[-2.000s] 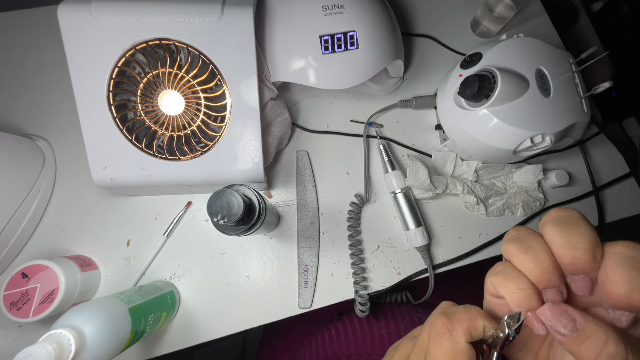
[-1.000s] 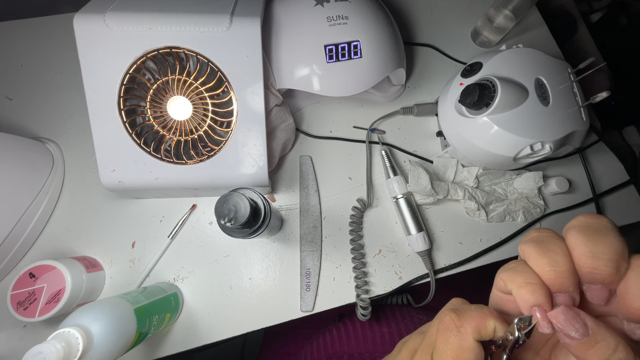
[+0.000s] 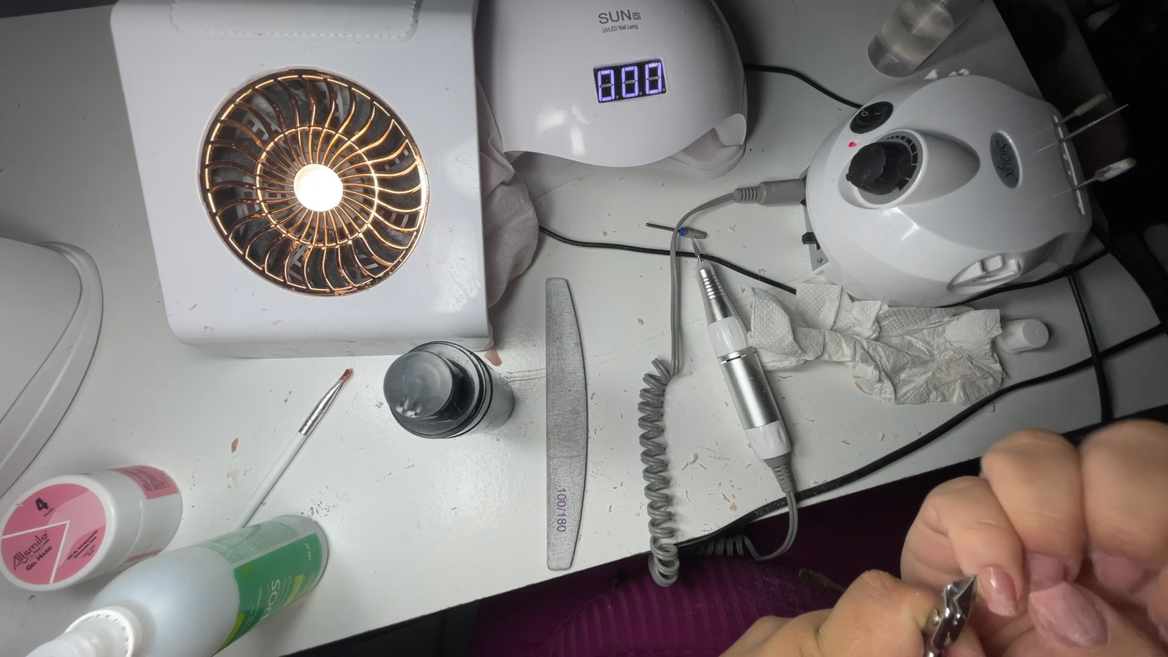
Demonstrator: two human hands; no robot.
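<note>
Metal cuticle nippers (image 3: pixel 954 607) are held in my left hand (image 3: pixel 844 620) at the lower right of the head view. Their pointed jaws are up against a fingertip of my right hand (image 3: pixel 1058 529), beside its nail; whether they touch the skin cannot be told. The right hand's fingers are curled inward, nails turned toward the camera, with nothing seen in them. The nippers' handles are mostly hidden by my left hand and the frame edge. Closest on the table are a nail drill handpiece (image 3: pixel 748 374) with a coiled grey cord (image 3: pixel 655 456) and a crumpled paper towel (image 3: pixel 894 342).
A lit dust collector (image 3: pixel 447 301), nail lamp (image 3: pixel 547 100) and drill control unit (image 3: pixel 949 201) stand at the back. Nearer are a nail file (image 3: pixel 566 420), black-capped bottle (image 3: pixel 447 388), brush (image 3: pixel 306 433), pink-labelled jar (image 3: pixel 151 511) and green-labelled bottle (image 3: pixel 265 570). Black cables (image 3: pixel 876 465) cross the table.
My right hand's curled fingers have shifted slightly right and down. The nippers stay in my left hand, close to the same fingertips. Objects on the table have not been moved.
</note>
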